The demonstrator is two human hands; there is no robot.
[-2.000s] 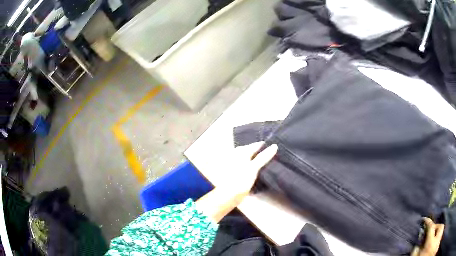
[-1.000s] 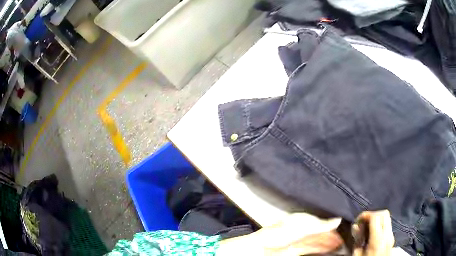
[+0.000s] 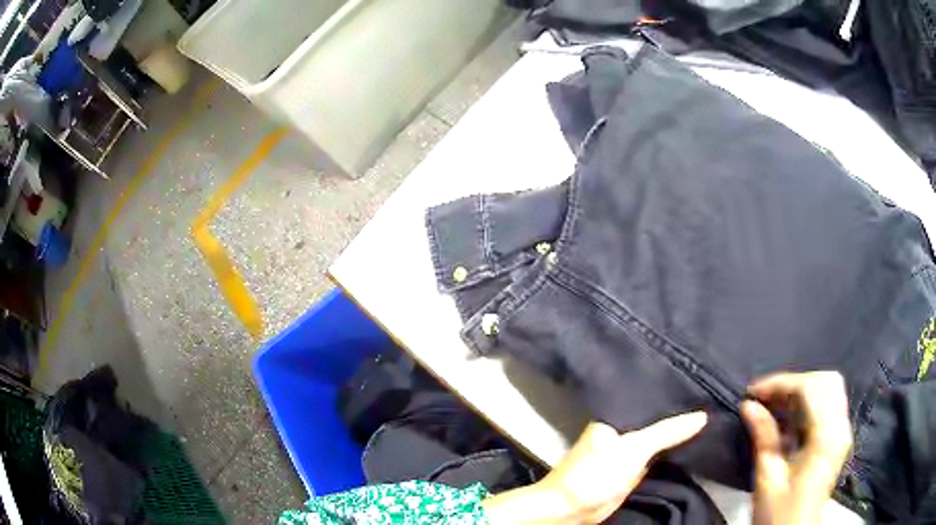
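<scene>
A dark grey denim garment (image 3: 718, 226) lies spread on the white-topped table (image 3: 400, 226). Its short buttoned band (image 3: 452, 241) sticks out to the left, with small gold buttons. A double-stitched seam (image 3: 657, 344) runs down to the right. My left hand (image 3: 606, 456) is at the garment's near edge, its index finger extended over the cloth; its other fingers are partly hidden. My right hand (image 3: 806, 436) pinches the cloth at the seam's lower end. Something dark shows between its fingers; I cannot tell whether it is a tool or cloth.
A blue bin (image 3: 308, 379) with dark garments stands below the table's brown edge. A large off-white tub (image 3: 380, 82) stands on the floor beyond. More dark garments (image 3: 780, 51) lie at the far side. A dark garment (image 3: 87, 441) lies over green mesh at the lower left.
My left hand has moved from the buttoned band to the near edge. My right hand has come in from the lower right to the seam. The band's buttons have come into view.
</scene>
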